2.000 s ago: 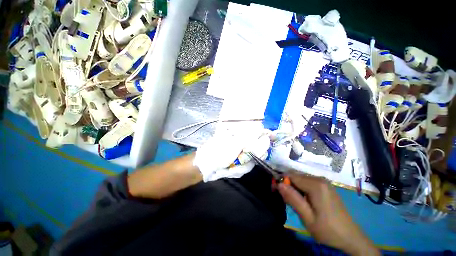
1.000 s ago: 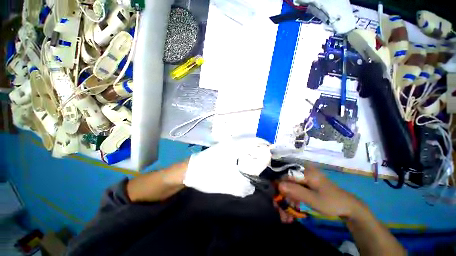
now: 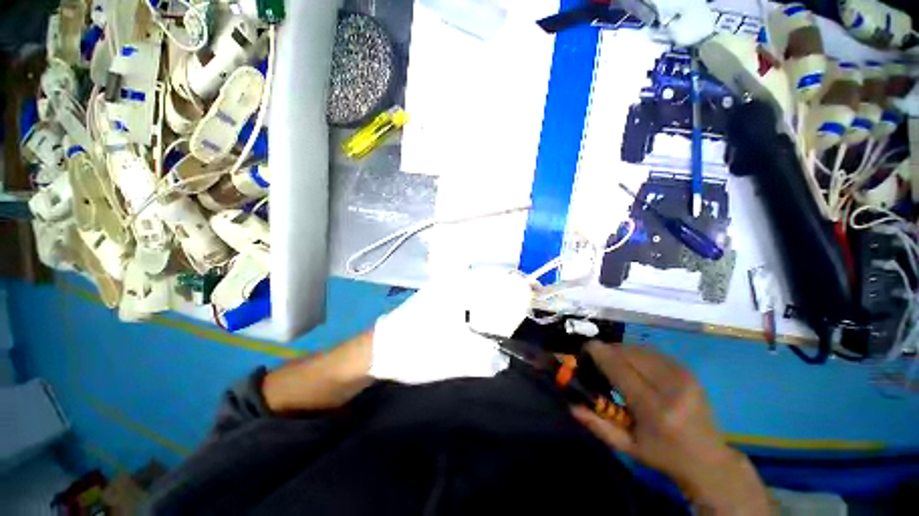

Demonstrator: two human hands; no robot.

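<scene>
My left hand (image 3: pixel 428 333), in a white glove, holds a cream corded unit (image 3: pixel 500 300) at the bench's front edge. Thin white cable (image 3: pixel 388 247) loops from it over the bench; more cable and a small white piece lie at its right. My bare right hand (image 3: pixel 660 408) holds long-nose pliers (image 3: pixel 574 375) with orange-and-black handles. The dark plier jaws point left, with their tips at the lower right side of the unit. Whether the tips grip anything cannot be told. The glove's fingers are washed out by glare.
Left, a pile of cream casings (image 3: pixel 230 113) stands behind a white foam edge (image 3: pixel 300 181). Beyond my hands are a dish of metal grains (image 3: pixel 360 71), a yellow tool (image 3: pixel 374 133), a blue strip (image 3: pixel 556 151) and a purple-handled screwdriver (image 3: pixel 693 239). A black tool (image 3: pixel 796 217) and corded units lie right.
The unit now shows a different side in my gloved hand. My right hand and the pliers moved off to the right, then came back against the unit. The view has shifted slightly.
</scene>
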